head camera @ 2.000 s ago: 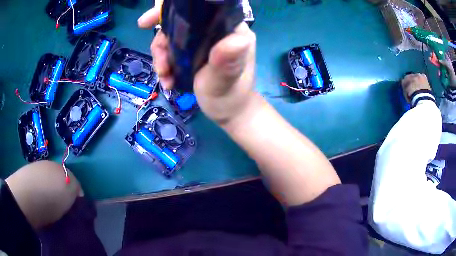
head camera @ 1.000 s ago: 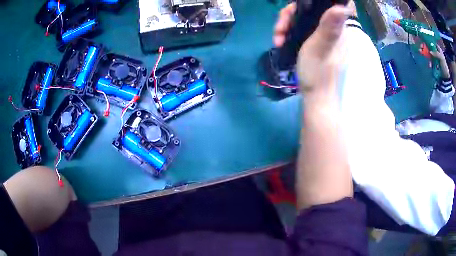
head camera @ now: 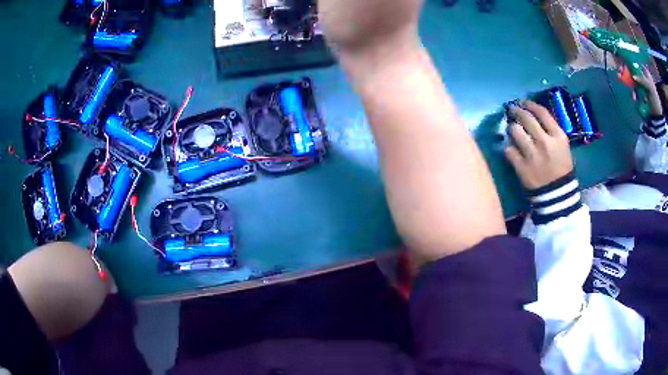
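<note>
My right hand (head camera: 373, 26) is at the top edge; the edge cuts off its fingers, so its hold cannot be told. My left hand is not seen; a rounded patch of bare skin shows at the lower left. One black fan housing with a blue cell (head camera: 284, 126) lies below the screw feeder (head camera: 275, 55). Another housing (head camera: 212, 150) lies just left of it, and a third (head camera: 194, 233) lies near the bench's front edge. Red and white leads trail from them. The screwdriver is not visible.
Several more housings (head camera: 106, 192) crowd the left of the green bench (head camera: 329, 220). At right, a neighbour's hand (head camera: 542, 143) is at units with blue cells (head camera: 571, 113). The neighbour's other hand holds a green glue gun (head camera: 622, 47). A cardboard tray (head camera: 571, 36) stands behind.
My right hand has moved left and up, out past the top edge, and the dark tool is out of view. Housings in front of me lie differently. The neighbour's hand now shows at the right-hand units.
</note>
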